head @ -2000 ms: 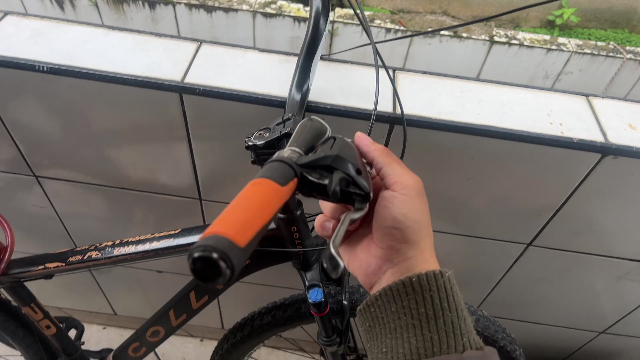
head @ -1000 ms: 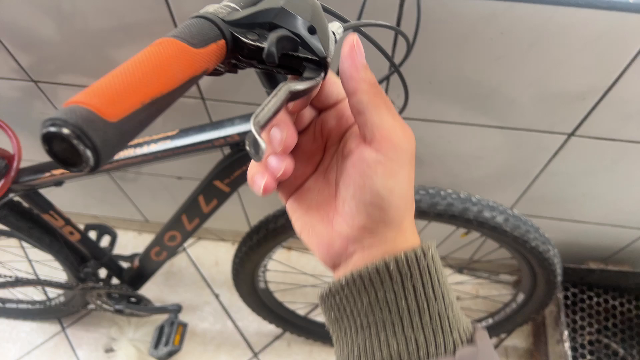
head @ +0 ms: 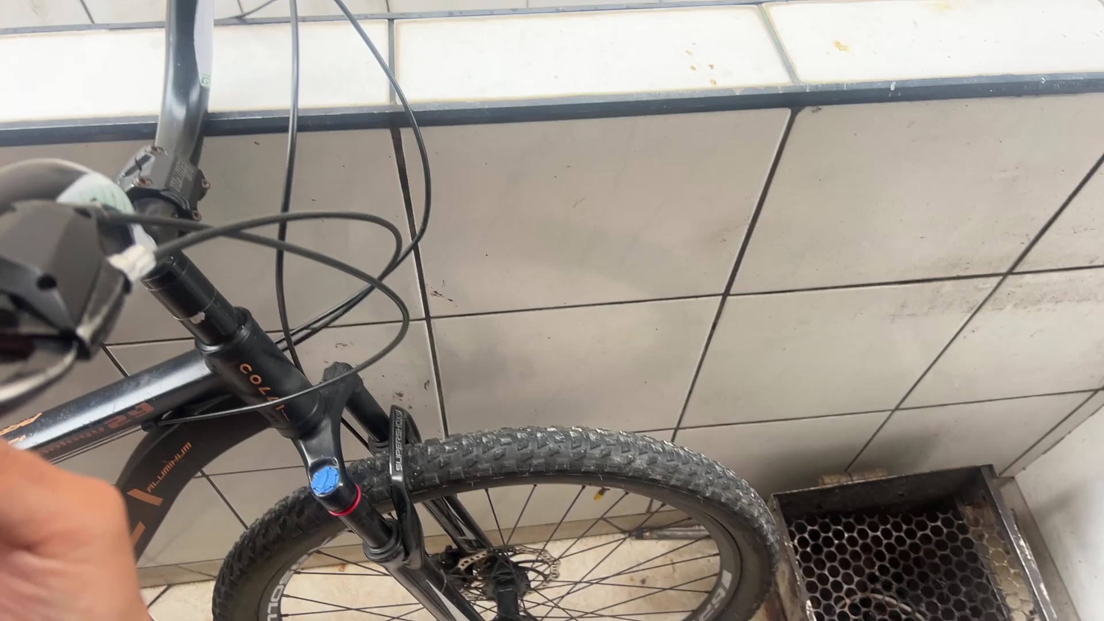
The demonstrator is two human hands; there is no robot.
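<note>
At the lower left edge, part of my right hand (head: 60, 539) shows, blurred; its fingertips lie outside the view. Above it, apart in the picture, is the black brake and shift lever assembly (head: 52, 276) of a mountain bike, cut off by the left edge. Black cables (head: 405, 302) loop out from it. Behind stand the handlebar (head: 181, 78), the stem (head: 168, 181) and the head tube (head: 259, 371). The suspension fork has a blue top cap (head: 326, 480), over the front wheel's knobby tire (head: 586, 448). My left hand is not in view.
A low wall of light tiles (head: 586, 216) with dark joints runs behind the bike, topped by a white tiled ledge (head: 586, 52). At the lower right sits a metal box with a perforated grate (head: 888, 552), beside the front wheel.
My right hand has left the brake lever it was touching and is now low at the left edge. The view has swung right, toward the front wheel and the wall.
</note>
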